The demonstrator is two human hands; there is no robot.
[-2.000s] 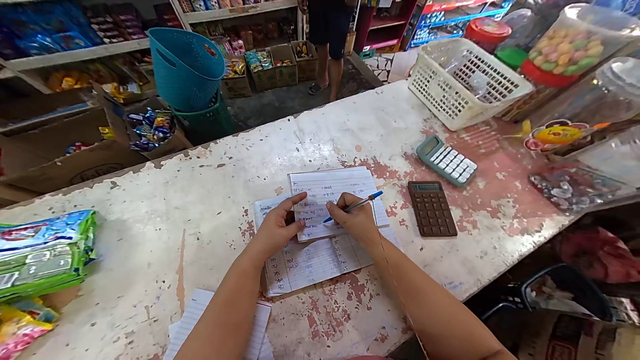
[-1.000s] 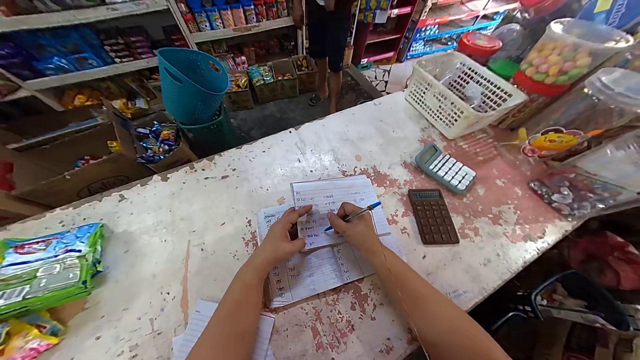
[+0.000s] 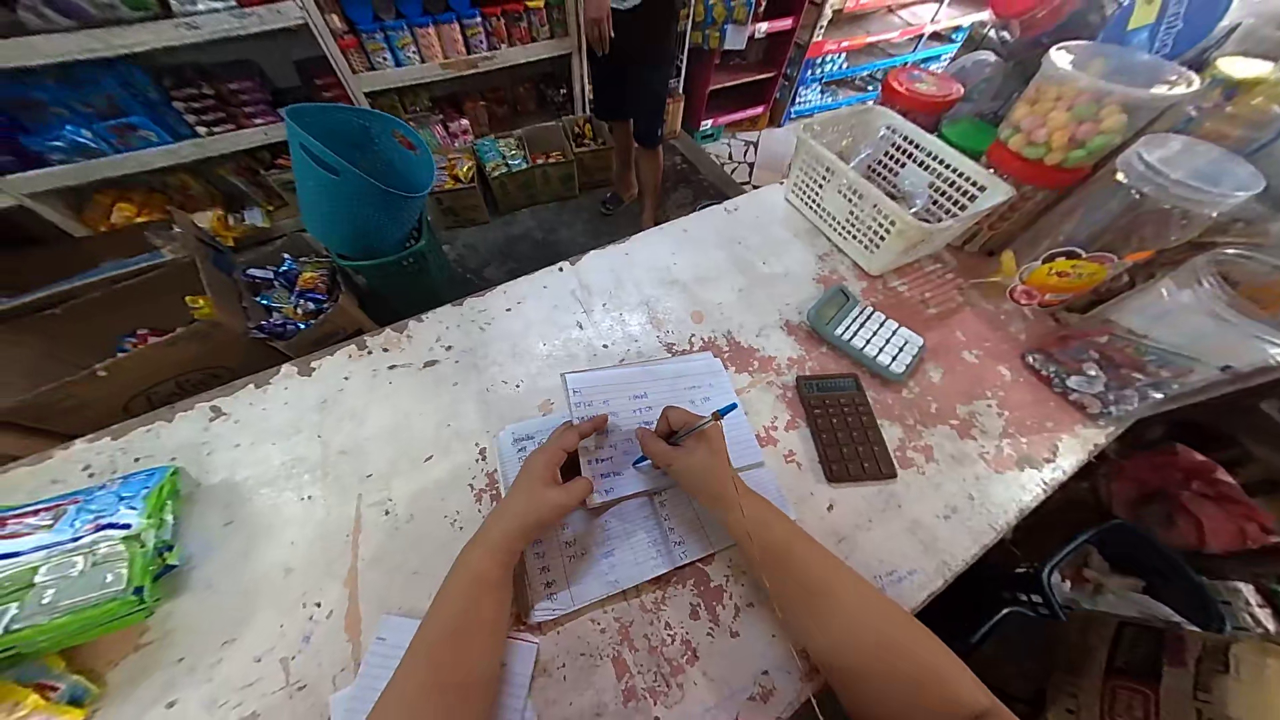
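Note:
A small lined notebook (image 3: 660,385) with handwriting lies on top of a larger open notebook (image 3: 600,570) on the worn painted counter (image 3: 440,440). My right hand (image 3: 690,455) holds a blue ballpoint pen (image 3: 722,411), its tip down at the upper page. My left hand (image 3: 550,480) rests at the left edge of the small notebook, fingers apart, pressing on the paper. To the right of the notebooks lie a brown calculator (image 3: 846,428) and, behind it, a grey-green calculator with white keys (image 3: 866,333). Loose lined sheets (image 3: 375,665) lie partly under my left forearm.
A white plastic basket (image 3: 870,215) and candy jars (image 3: 1060,125) stand at the back right. Green plastic packs (image 3: 90,550) lie at the left. Beyond the counter are teal baskets (image 3: 355,185), cardboard boxes (image 3: 90,340), shelves (image 3: 150,40) and a person standing (image 3: 630,100).
The pen in my right hand has shifted slightly over the page. My left hand stays at the notebook's left side. The person beyond the counter still stands there.

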